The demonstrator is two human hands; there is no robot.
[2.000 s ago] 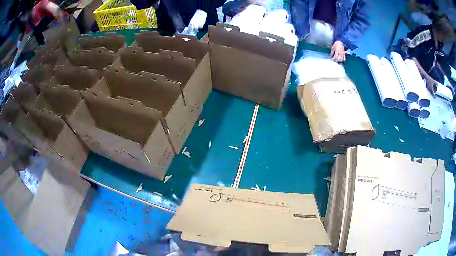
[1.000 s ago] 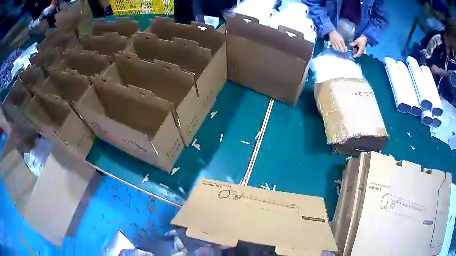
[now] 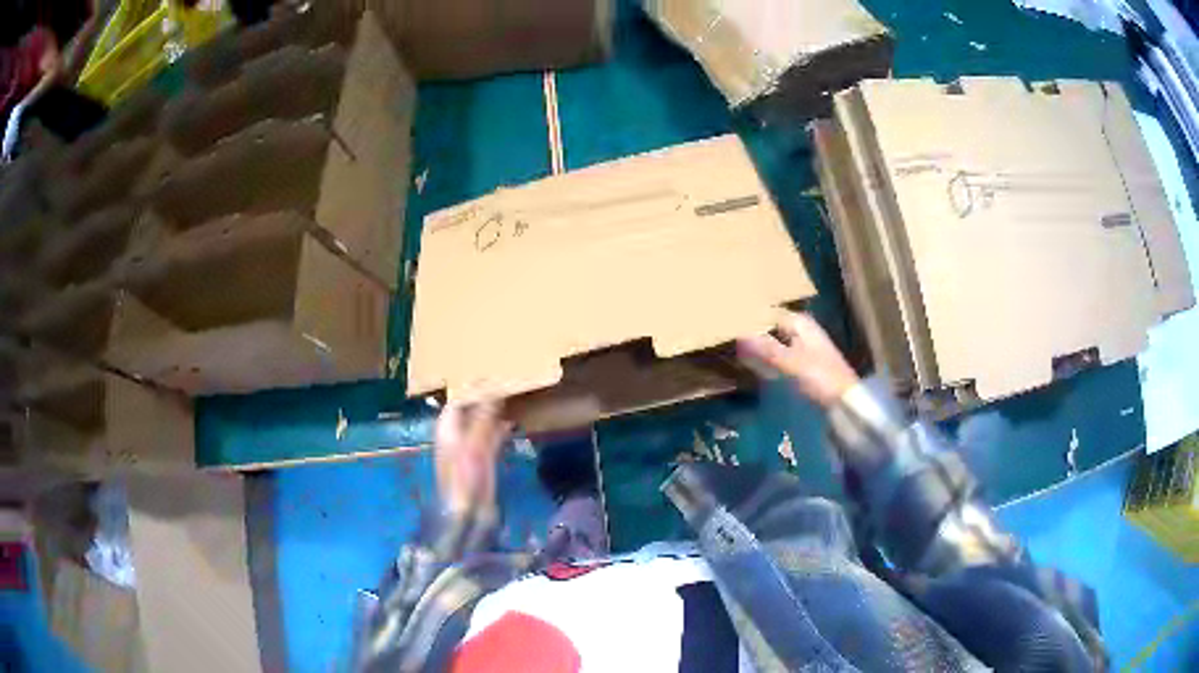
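A brown carton blank (image 3: 605,256) with a line drawing on its top face lies in front of me at the table's near edge, its notched edge towards me. Under that edge a shaded inner panel shows. My left hand (image 3: 470,454) is at its near left corner, blurred, with the fingers at the edge. My right hand (image 3: 802,358) grips its near right edge, fingers on top of the panel edge. The blank stack (image 3: 1039,237) stands to the right, with the same drawing on top.
Rows of open cartons (image 3: 224,289) stand at left, another carton (image 3: 493,33) at the back. A wrapped bundle (image 3: 789,46) lies behind the stack. Cardboard scraps (image 3: 786,450) lie near the front edge. A large open carton (image 3: 191,565) is at lower left. A yellow crate (image 3: 1170,500) is at lower right.
The view has tipped down towards my body. Both hands have come into view at the blank's near edge. The blank now sits tilted, with an inner panel showing below it.
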